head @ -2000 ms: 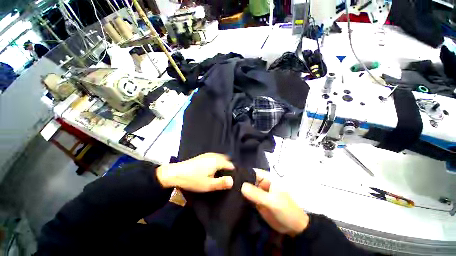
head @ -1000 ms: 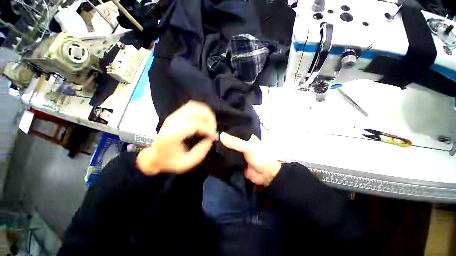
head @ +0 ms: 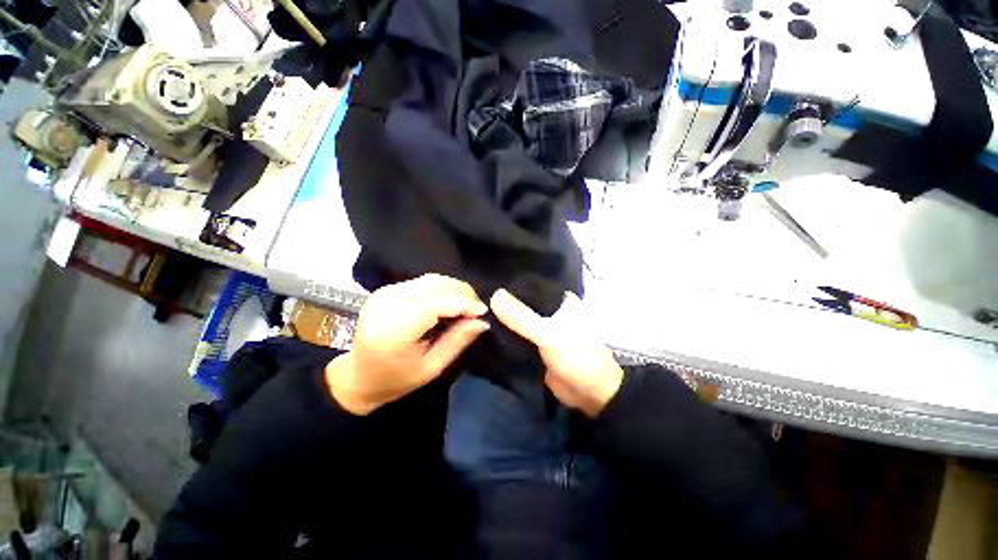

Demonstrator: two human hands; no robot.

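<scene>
A dark garment (head: 438,186) lies heaped on the white table left of the sewing machine and hangs over its front edge toward the lap. A plaid patch (head: 560,109) shows on it. My left hand (head: 410,337) is at the garment's near part, its thumb and forefinger pinched together at the cloth; whatever tiny thing may be between them is too small to tell. My right hand (head: 571,352) holds the garment's edge, thumb on top and fingers partly hidden by cloth. The fingertips of both hands are close together.
The white machine head (head: 843,71) stands right of the garment, with a black strip (head: 954,77) over it. Tweezers (head: 793,224) and red-yellow-handled snips (head: 870,310) lie on the table. Another machine (head: 164,98) stands at upper left. A blue crate (head: 224,328) is below.
The view has tilted down since the oldest frame. Both hands have stayed at the garment's near edge; the left thumb and forefinger have moved into a pinch beside the right thumb.
</scene>
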